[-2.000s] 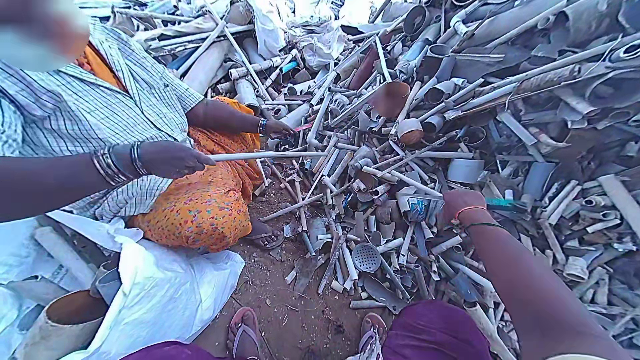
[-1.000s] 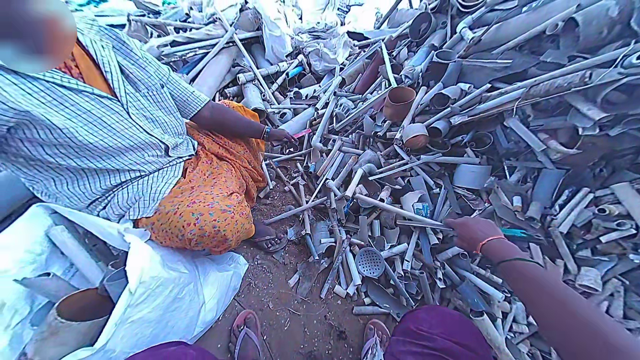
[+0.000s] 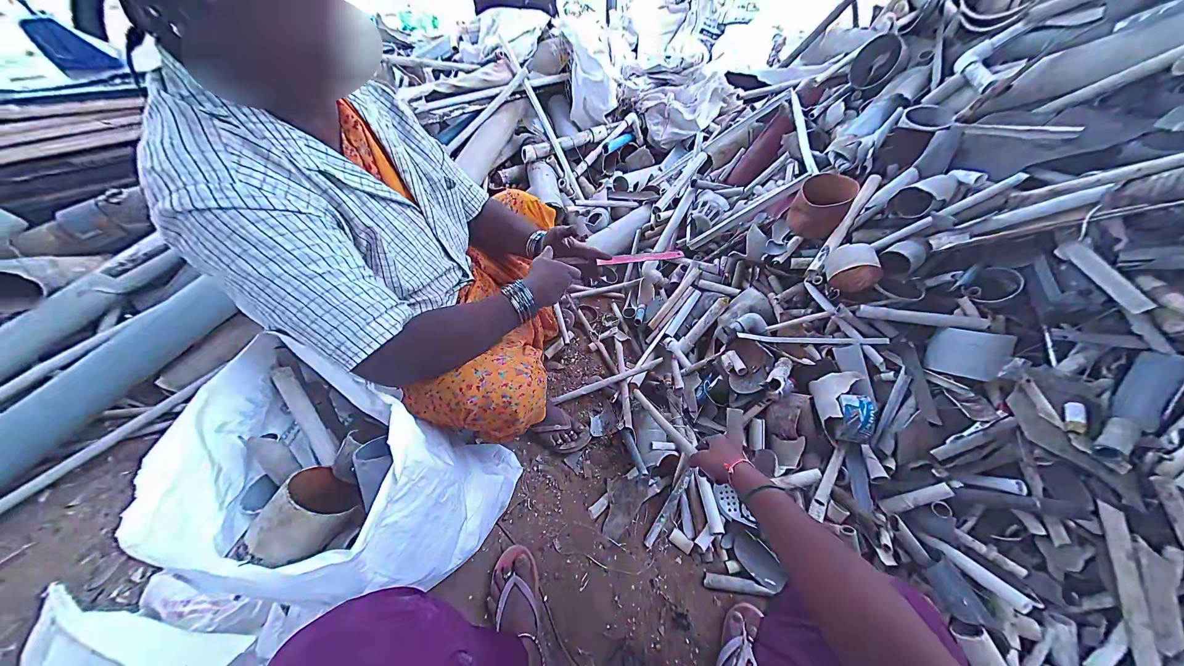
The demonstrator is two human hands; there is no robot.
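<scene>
My right hand [image 3: 717,458], with a red band at the wrist, reaches down into a heap of scrap plastic pipe. Its fingers are at the lower end of a thin pale pipe [image 3: 662,421], close beside a short grey piece [image 3: 734,425]; whether they grip either is unclear. Right of the hand lies a broken pale pipe piece with a blue label [image 3: 856,416]. A perforated plastic disc [image 3: 733,504] shows just below it, partly behind my wrist. My left hand is out of view.
A co-worker in a checked shirt [image 3: 305,222] sits at the left, hands near a pink strip [image 3: 640,257]. A white sack [image 3: 444,518] holds wide pipe offcuts. Long grey pipes [image 3: 111,370] lie at the far left. My sandalled feet [image 3: 518,592] are on bare soil.
My right hand has moved left across the heap. The co-worker held a long pale pipe two seconds ago; now both their hands are close together by the pink strip. The view has turned left.
</scene>
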